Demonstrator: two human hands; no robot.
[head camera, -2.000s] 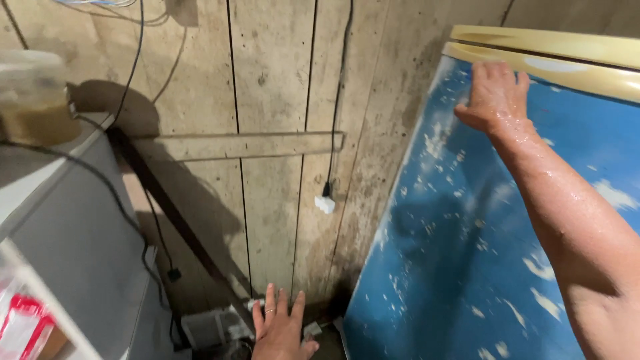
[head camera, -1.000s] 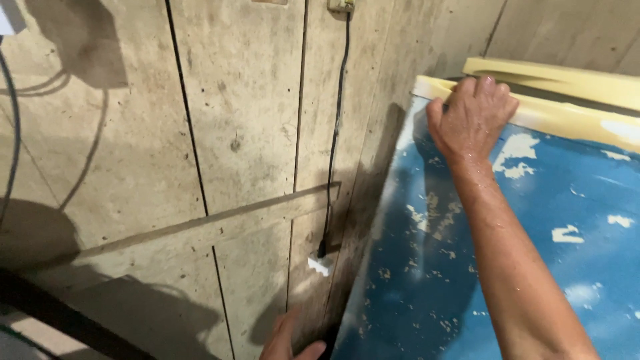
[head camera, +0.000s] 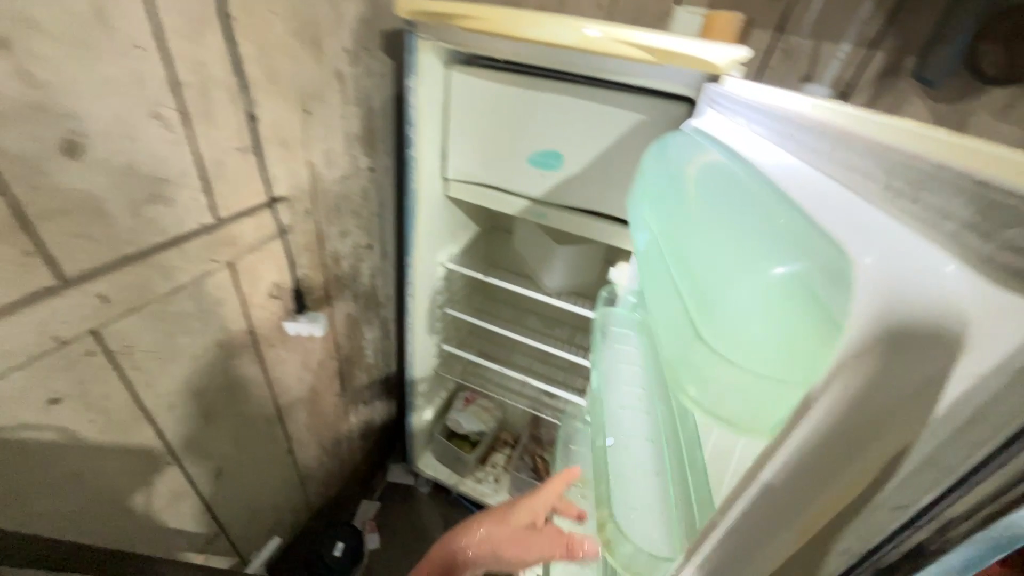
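Observation:
A refrigerator stands with its door (head camera: 904, 264) swung out toward the right. My left hand (head camera: 524, 524) is at the bottom centre, fingers spread, beside the lower green plastic door bin (head camera: 640, 456); whether it touches the bin is unclear. Above it on the door is a green translucent compartment cover (head camera: 736, 280). Inside are a white freezer flap (head camera: 552, 144), wire shelves (head camera: 516, 332), a white container (head camera: 560, 256) on the upper shelf, and food containers (head camera: 460, 448) at the bottom. My right hand is out of view.
A wooden plank wall (head camera: 160, 280) runs along the left, with a cord ending in a white socket block (head camera: 306, 324). A dark round object (head camera: 340, 548) and small scraps lie on the floor by the refrigerator's foot.
The blue refrigerator door was closed, with my right hand at its top edge; now it stands open and the inside shows. The right hand has left the view. The view has swung right.

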